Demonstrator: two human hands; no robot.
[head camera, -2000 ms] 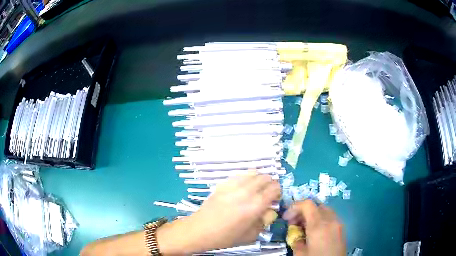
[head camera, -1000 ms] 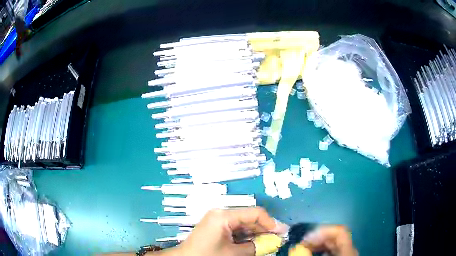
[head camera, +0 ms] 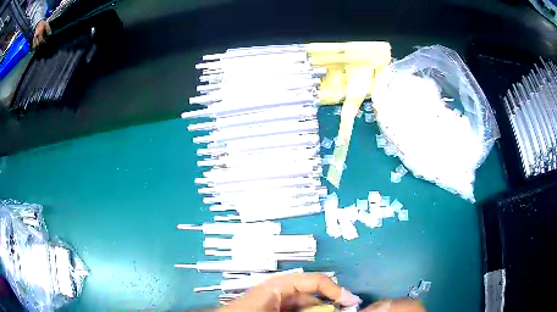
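Slide shafts (head camera: 269, 134) lie side by side in a tall central stack, thinner tips to the left; a few lower ones lie uneven. My left hand (head camera: 287, 294) is over the stack's lower end at the bottom edge, fingers bent, a yellow cover on one finger. My right hand (head camera: 394, 306) is just right of it, blurred and mostly cut off by the edge. The fingertips are close together; what they hold is hidden or too small to tell. Small clear plastic pieces (head camera: 372, 209) lie loose right of the stack.
A clear bag with white mass (head camera: 427, 128) and a yellow strip (head camera: 345, 134) lie upper right. Black trays stand at right (head camera: 525, 244) and upper left (head camera: 91, 52), where another person's hand (head camera: 41, 31) shows. A bag of silver sticks (head camera: 40, 262) lies lower left.
The left black tray with rods has moved away to the upper left, beside another person's hand. My hands have moved lower, and the dark item between them no longer shows.
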